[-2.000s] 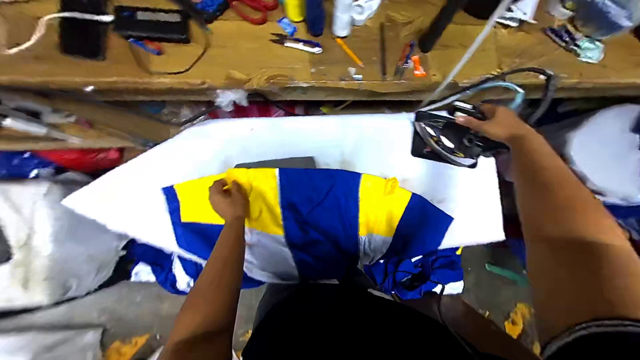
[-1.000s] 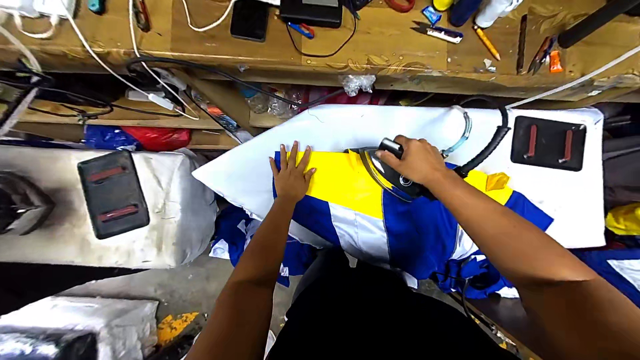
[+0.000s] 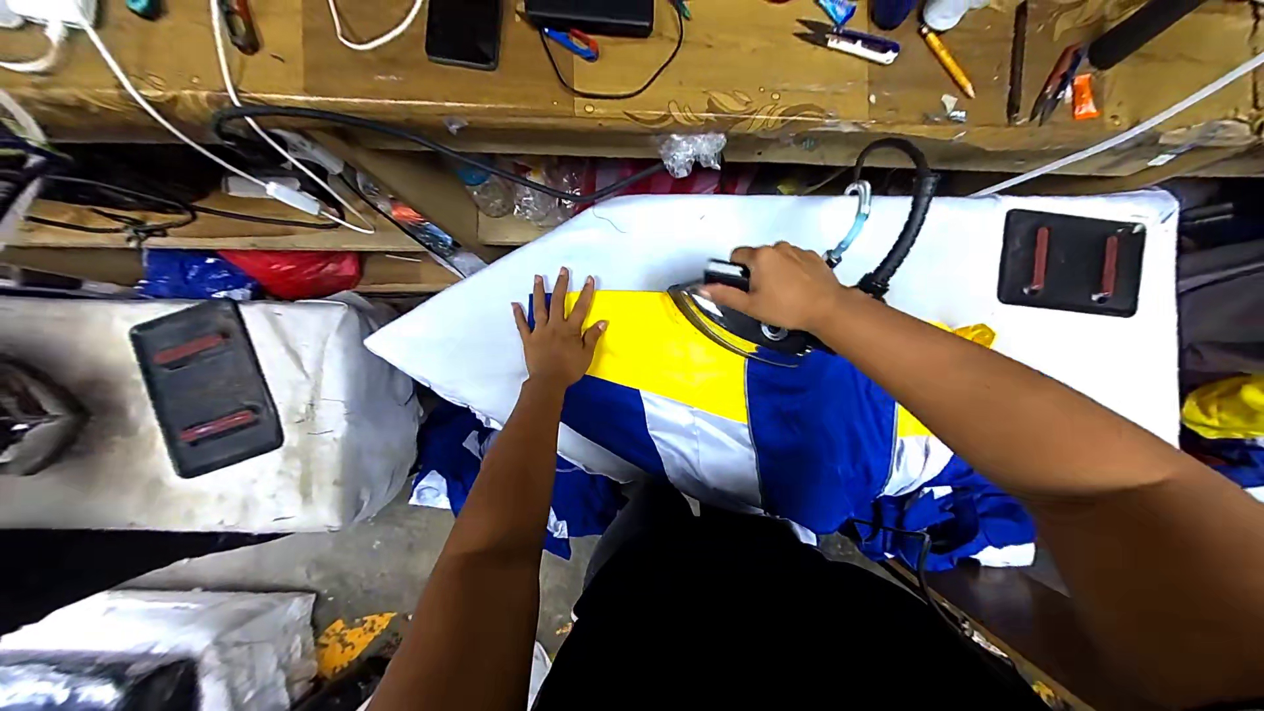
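Observation:
My right hand (image 3: 790,286) grips the handle of a steam iron (image 3: 736,321), whose soleplate rests on the yellow and blue part of a garment. This blue, yellow and white garment (image 3: 681,360) lies over a white padded ironing board (image 3: 474,316) and hangs past its near edge. My left hand (image 3: 561,341) is spread flat on the garment's left end, fingers apart, partly on yellow cloth. A black hose and a light blue tube run from the iron toward the back. A black iron rest (image 3: 1071,262) with two reddish strips lies on the board's right end.
Behind the board is a wooden table (image 3: 375,94) with thread snips (image 3: 849,41), a phone (image 3: 462,32), a yellow pencil (image 3: 946,61) and cables. At left, another padded board (image 3: 316,395) bears a second iron rest (image 3: 207,385). Blue cloth (image 3: 583,499) hangs below.
The iron was at the board's right end two seconds ago and is now on the garment. My left hand, earlier bent at the yellow cloth, now lies flat. The view has shifted.

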